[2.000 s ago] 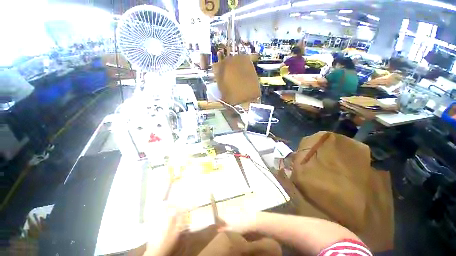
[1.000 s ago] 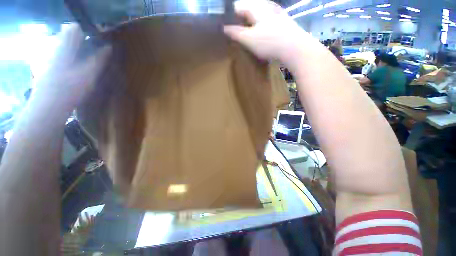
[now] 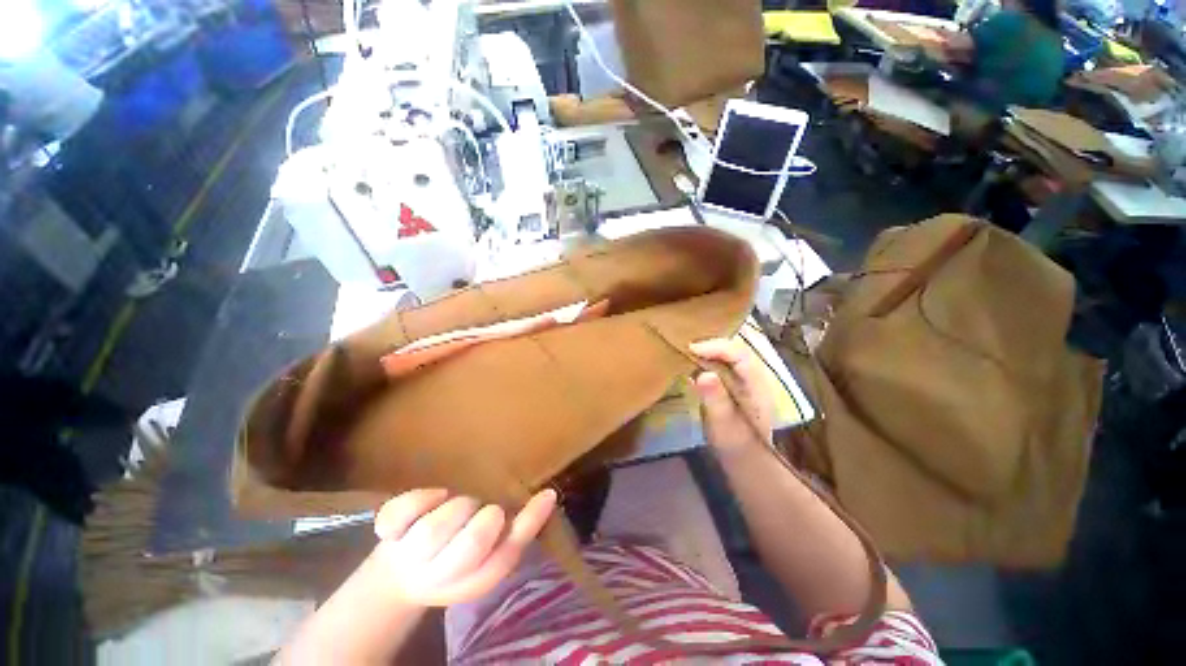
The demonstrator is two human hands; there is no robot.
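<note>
A brown tote bag body is held in front of me with its mouth open towards me. An orange-pink lining edge shows inside the mouth. My left hand grips the near rim at the lower middle. My right hand holds the near rim further right, at a strap end. A narrow brown handle strap hangs in a loop from the near rim, passing over my right forearm and across my striped shirt. The white pattern sewing machine stands behind the bag.
A dark tablet-like panel in a white frame stands right of the machine with a white cable. Brown bags are heaped at the right. Thin brown strips lie at the lower left. A person in green is at the upper right.
The bag has come down from in front of my face and now lies tilted with its mouth showing. Both hands have lowered to its near rim, and the strap loop is now visible.
</note>
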